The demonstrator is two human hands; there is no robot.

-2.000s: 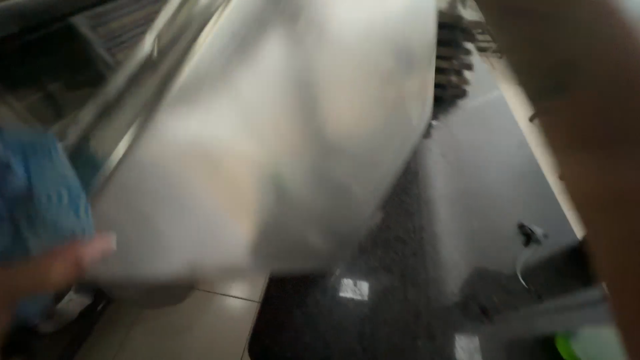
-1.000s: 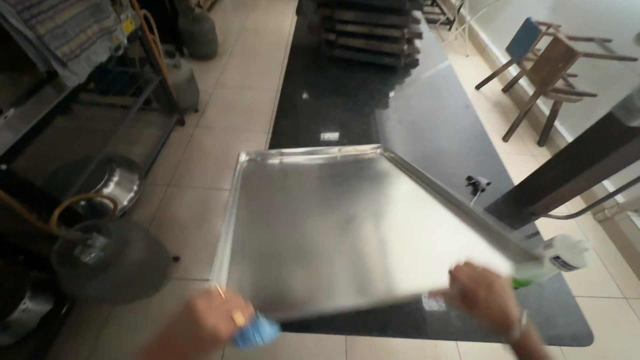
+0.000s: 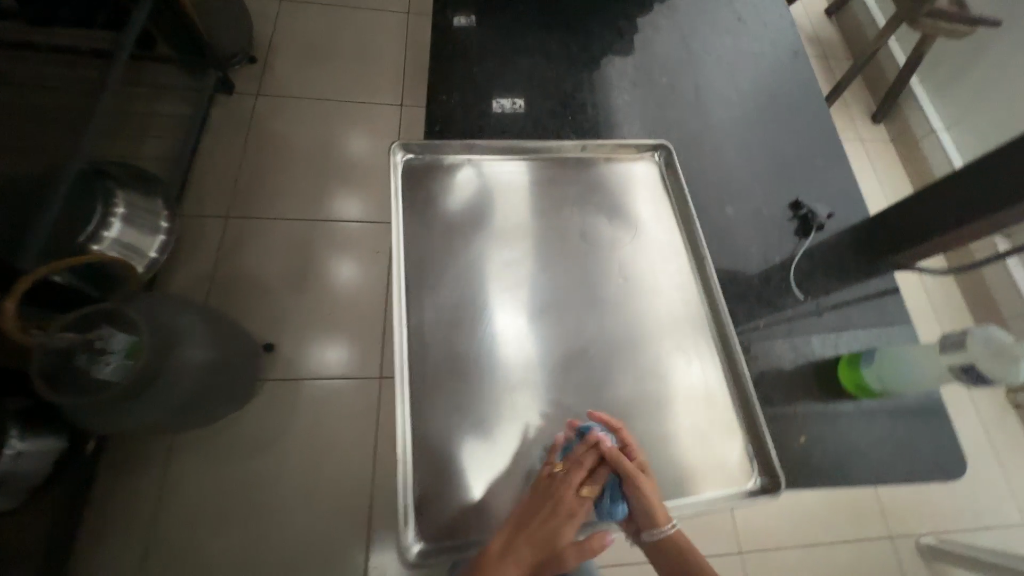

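Observation:
A large rimmed metal baking tray (image 3: 560, 320) lies on the black stone counter, its left side and near edge reaching past the counter. Near its front rim, a bunched blue cloth (image 3: 612, 500) is held between my two hands. My left hand (image 3: 560, 488), with rings on its fingers, is closed on the cloth from the left. Against the cloth's right side rests my right hand (image 3: 632, 472), wearing a bracelet, its fingers touching those of the left. Part of the cloth is hidden under the fingers.
On the counter (image 3: 704, 104) at right stands a bottle with a green base (image 3: 888, 372), near a dark post (image 3: 944, 204) and a small black item with a cable (image 3: 806, 218). A gas cylinder (image 3: 184, 360) and a metal pot (image 3: 132, 228) are at left. Stool legs (image 3: 904, 76) show top right.
The tray, held up by both hands at its near edge one second ago, now lies on the counter. My right hand has let go of the rim and joined my left at the blue cloth.

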